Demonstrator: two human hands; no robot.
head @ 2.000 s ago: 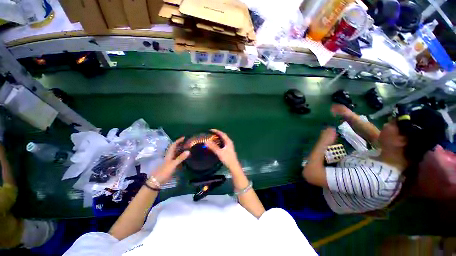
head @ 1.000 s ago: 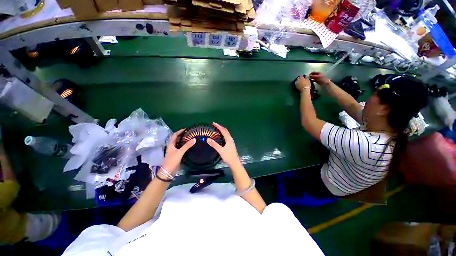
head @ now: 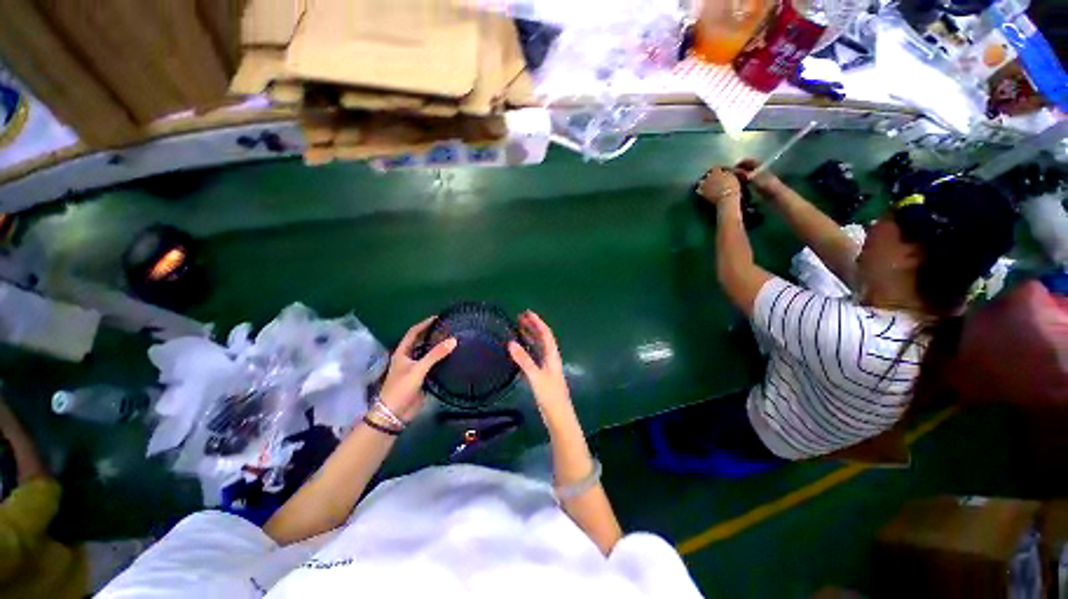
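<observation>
A round black fan head with a ribbed grille (head: 474,357) is in front of me over the green conveyor belt (head: 469,252). My left hand (head: 412,365) holds its left side, thumb on the face. My right hand (head: 539,357) is at its right edge, thumb and fingers touching or very near the rim. A dark base or bracket with a small reddish spot (head: 474,433) shows just below the round head, close to my shirt. Whether it is joined to the head is hidden.
Crumpled clear bags (head: 252,392) and a plastic bottle (head: 94,404) lie left. Another fan (head: 164,260) is on the belt at far left. A person in a striped shirt (head: 837,369) works at right. Flattened cartons (head: 392,53) overhang the shelf edge.
The orange glints on the held fan's grille no longer show. My right hand has shifted slightly outward. The view has turned left, and the neighbour's hands now reach a dark item on the belt.
</observation>
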